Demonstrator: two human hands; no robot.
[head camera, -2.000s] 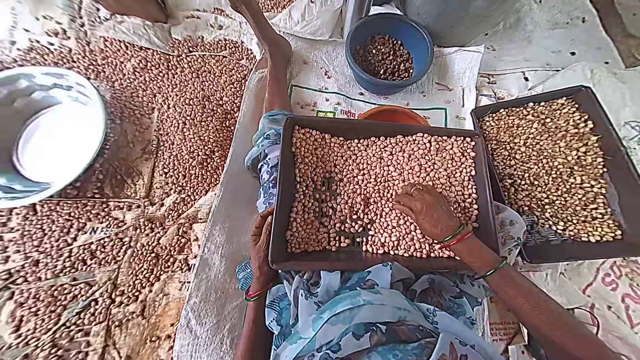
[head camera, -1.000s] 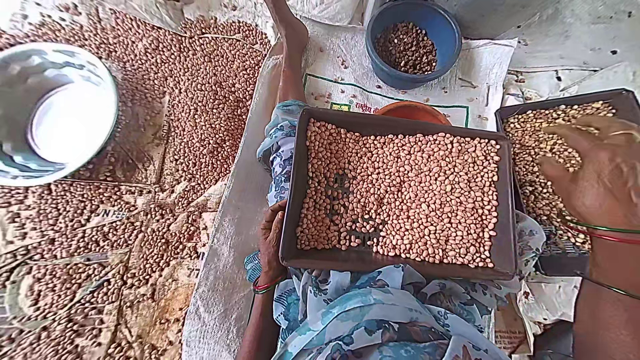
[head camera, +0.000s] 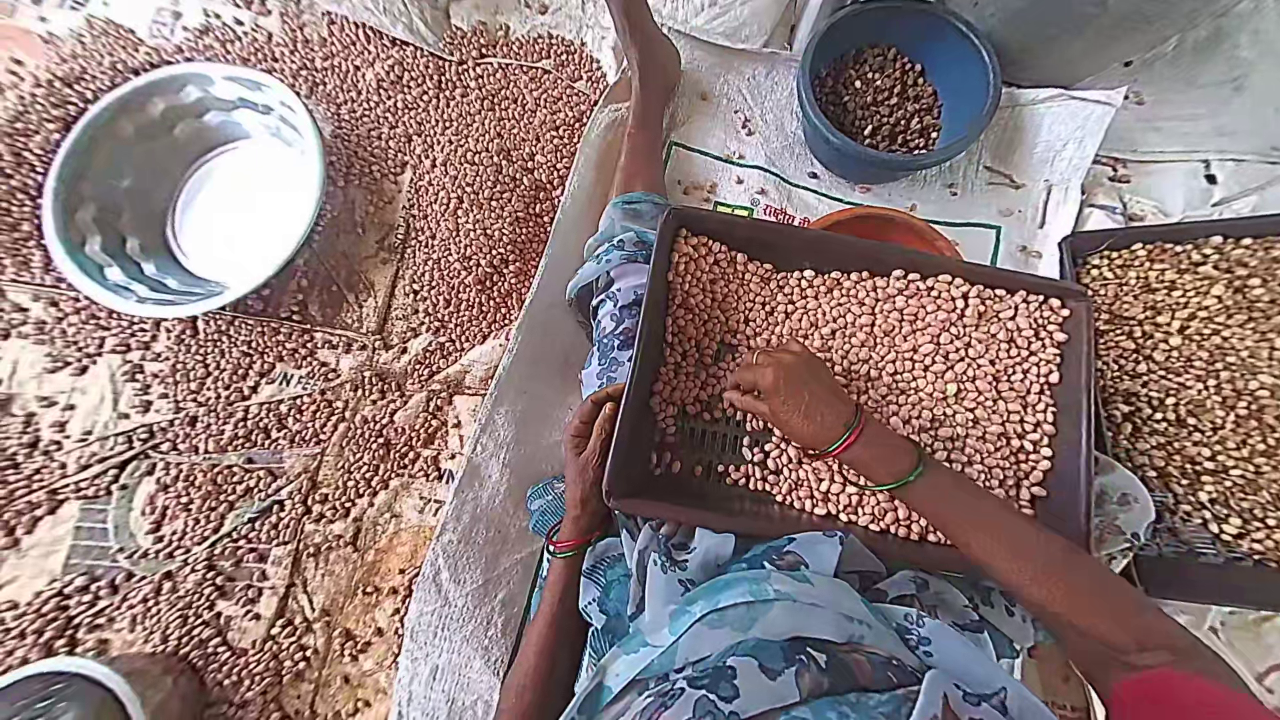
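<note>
A dark slotted plastic tray of pinkish-brown nuts or seeds rests tilted across my lap. My left hand grips its left wall. Over the left part of the tray, my right hand has its fingers curled down among the seeds; whether they pinch one is hidden. Below its fingertips the slotted tray floor shows. To the right stands a second dark tray filled with yellowish-brown seeds.
A blue plastic tub with darker pieces stands beyond the tray, near a partly hidden orange bowl. At left, a steel basin sits among seeds spread over sheets. My bare foot is ahead; a container rim shows at bottom left.
My right hand has come back from the right-hand tray to the left part of the lap tray. The lap tray has tilted, and more of its slotted floor shows. My left hand stays at its left side.
</note>
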